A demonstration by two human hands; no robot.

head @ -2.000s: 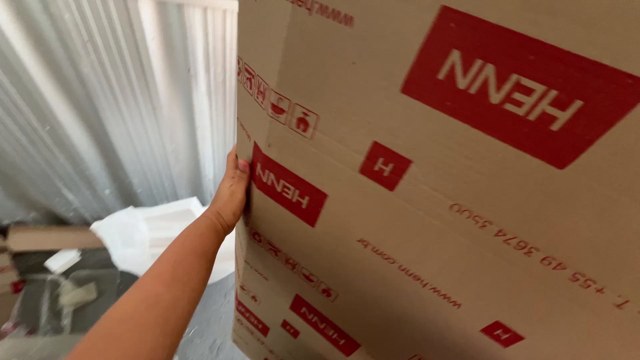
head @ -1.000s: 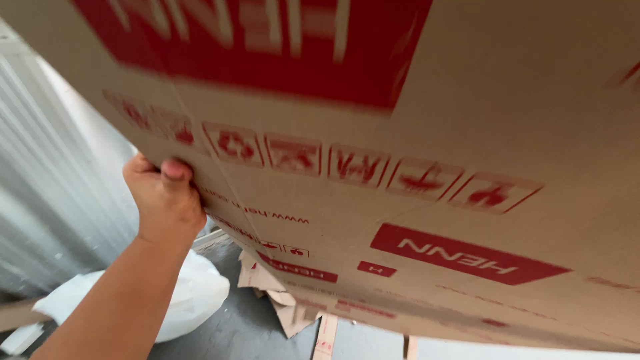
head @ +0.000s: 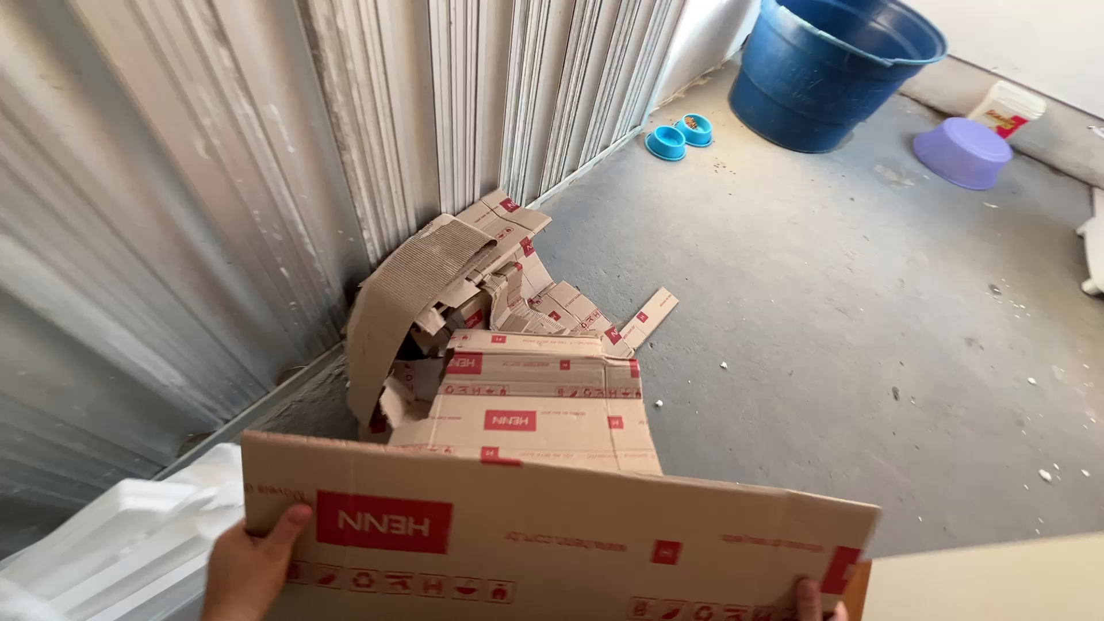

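A flat, printed corrugated cardboard sheet point(head: 586, 535) spans the bottom of the view, its upper edge running between my two hands. My left hand point(head: 254, 556) grips its left end, the thumb lying over the front face. At the lower right my right hand point(head: 818, 602) holds the other end, mostly cut off by the frame. Just beyond the sheet lies a heap of torn and folded cardboard point(head: 535, 414) on the floor, against the metal wall. A curved strip of bare corrugated cardboard point(head: 414, 285) arches over the heap's left side.
A ribbed metal wall point(head: 388, 103) runs along the left. White plastic-like wrapping point(head: 147, 543) lies at lower left. Farther off stand a large blue tub point(head: 802, 86), light-blue pet bowls point(head: 666, 143) and a purple basin point(head: 963, 153) beside a white container point(head: 1009, 108). A pale board-like surface point(head: 992, 578) fills the lower right.
The cardboard filled most of the earlier views and now sits low in front of me. My right hand has come into view. The view has shifted, showing the heap and the floor beyond.
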